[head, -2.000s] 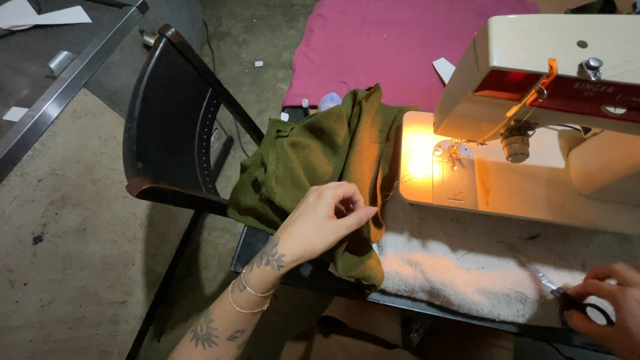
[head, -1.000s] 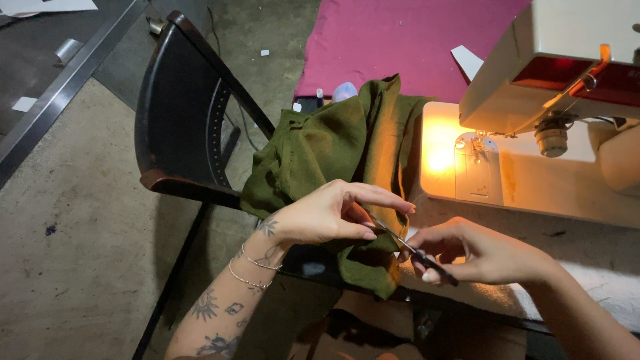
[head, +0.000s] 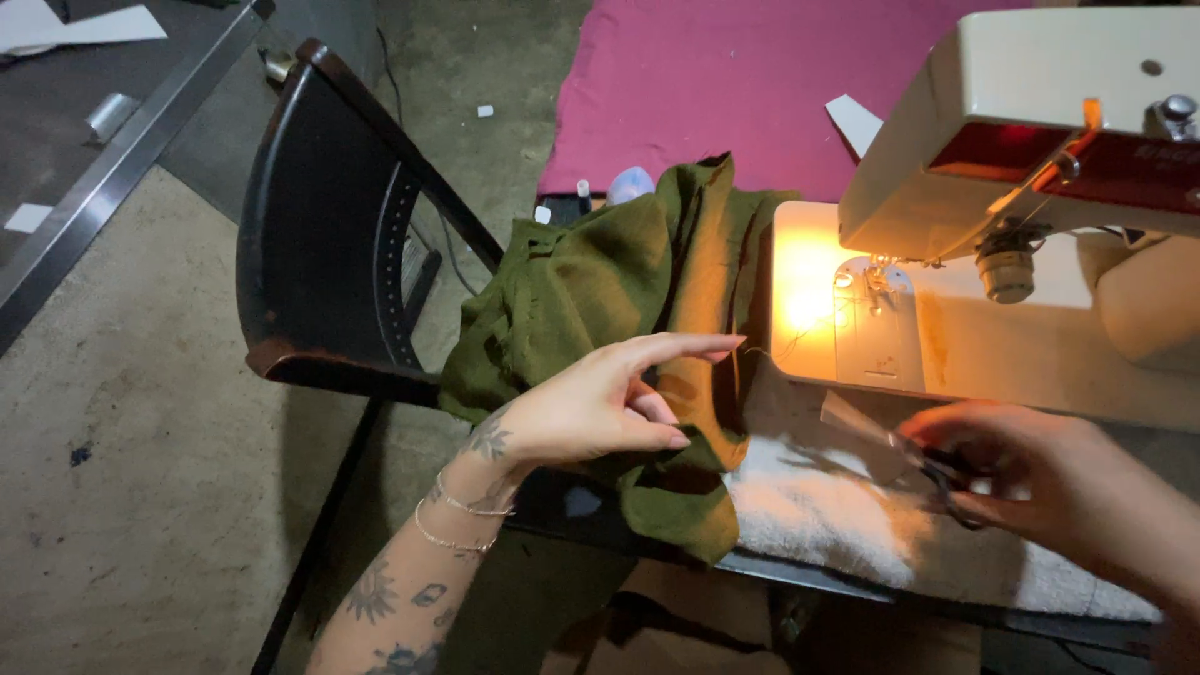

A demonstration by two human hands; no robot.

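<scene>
Green fabric (head: 600,272) lies bunched at the left end of the sewing machine (head: 1022,112), partly over the table edge. My left hand (head: 609,403) rests over the fabric, thumb and forefinger apart; a thin thread (head: 759,352) runs from near the forefinger tip toward the machine's needle plate (head: 878,328). Whether the other fingers pinch any cloth is hidden. On the right, above a white towel (head: 816,525), my right hand (head: 1012,459) holds small scissors (head: 937,473) with dark handles. Their blades are blurred and point up and left, clear of the fabric.
A black chair (head: 319,225) stands left of the fabric. Pink cloth (head: 731,84) spreads behind the machine, with a white scrap (head: 853,124) on it. At upper left is a metal-edged table (head: 122,178). The machine's lamp lights the needle area.
My right hand moved in with the scissors to the fabric beside my left hand, then drew back to the right. My left thumb and forefinger, close together two seconds ago, are now spread.
</scene>
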